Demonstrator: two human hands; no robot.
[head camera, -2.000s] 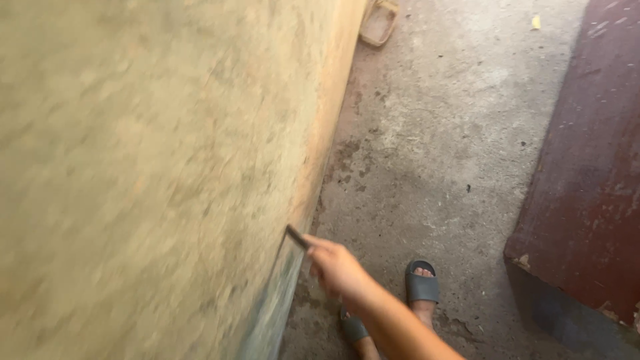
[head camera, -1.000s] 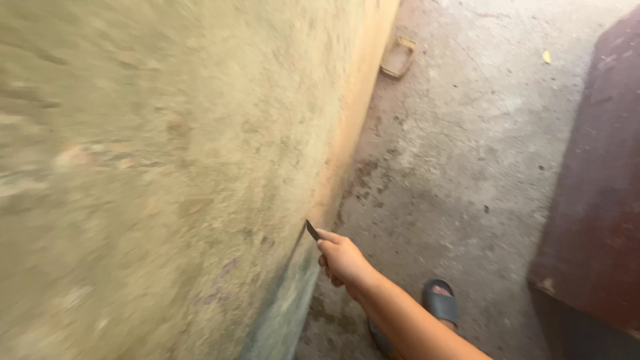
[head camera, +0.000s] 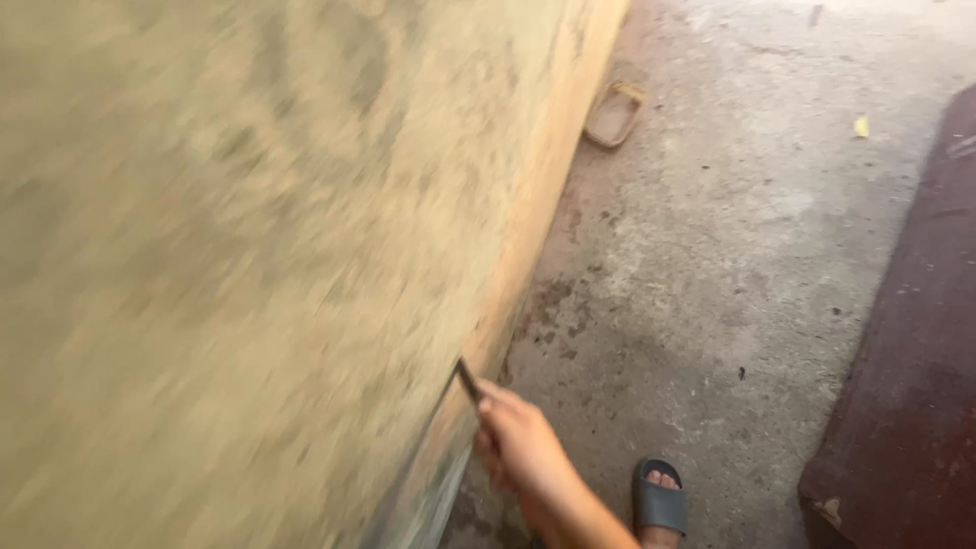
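My right hand (head camera: 512, 438) comes in from the bottom and grips a thin dark tool (head camera: 468, 380), perhaps a knife or scraper; blur hides its exact kind. The tool's tip is at the surface of a stained, yellowish plaster wall (head camera: 305, 290), low down near the wall's foot. A dark line, likely a shadow, runs down and left from the tip. My left hand is out of the frame.
A worn rectangular frame (head camera: 614, 114) lies on the concrete floor (head camera: 701, 252) against the wall. At right stands a dark red, chipped box-like object (head camera: 907, 366). My foot in a grey slide sandal (head camera: 660, 497) is at the bottom. A small yellow leaf-like scrap (head camera: 862, 126) lies farther off.
The view has shifted somewhat over the wall and floor. My right hand keeps its hold on the dark tool, its tip still at the lower wall.
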